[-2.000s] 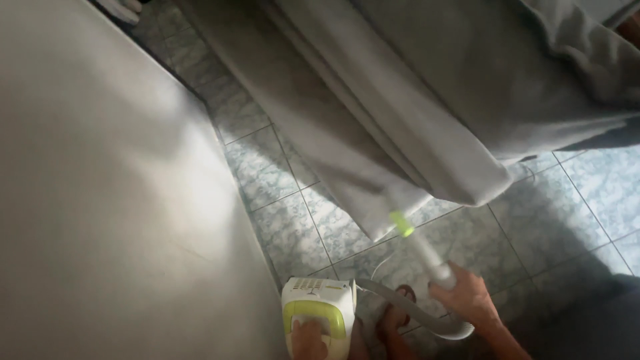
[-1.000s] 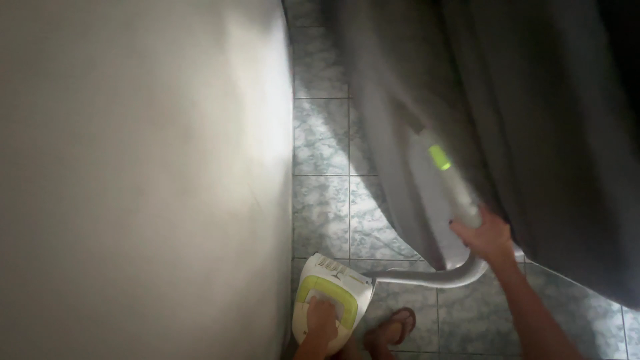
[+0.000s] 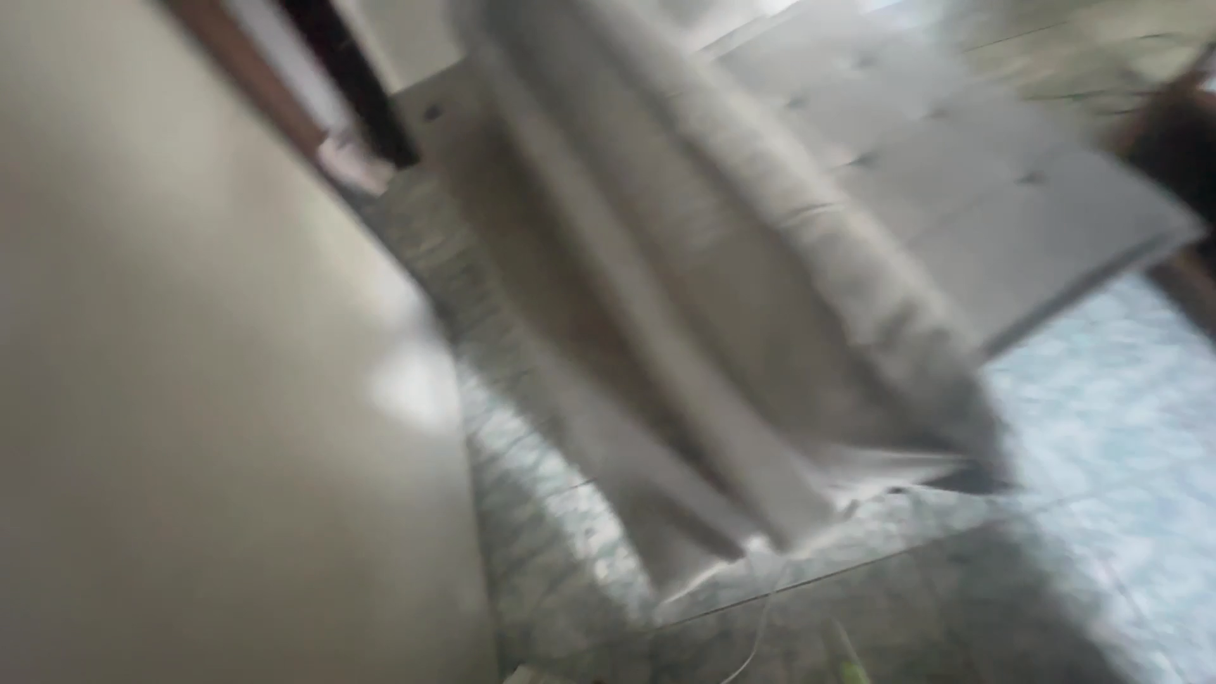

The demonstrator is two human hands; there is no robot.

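Observation:
Neither of my hands shows in the blurred head view now. At the bottom edge, a small pale green end of the white tube (image 3: 852,671) is visible. A sliver of the white appliance (image 3: 532,675) shows at the bottom, left of the tube; the rest of it is out of frame. A thin pale cord (image 3: 763,627) runs over the floor between them. Grey cloth (image 3: 665,313) hangs in long folds from a piece of furniture, its lower edge close to the tiles.
A pale wall or panel (image 3: 218,380) fills the left side. A grey tufted cushioned surface (image 3: 912,180) lies beyond the cloth. Marbled floor tiles (image 3: 1102,427) show at right and below. Dark furniture (image 3: 1178,142) stands at the far right.
The view has swung up and away, so both hands, the tube's grip and most of the appliance have left the frame. The tufted surface has come into view.

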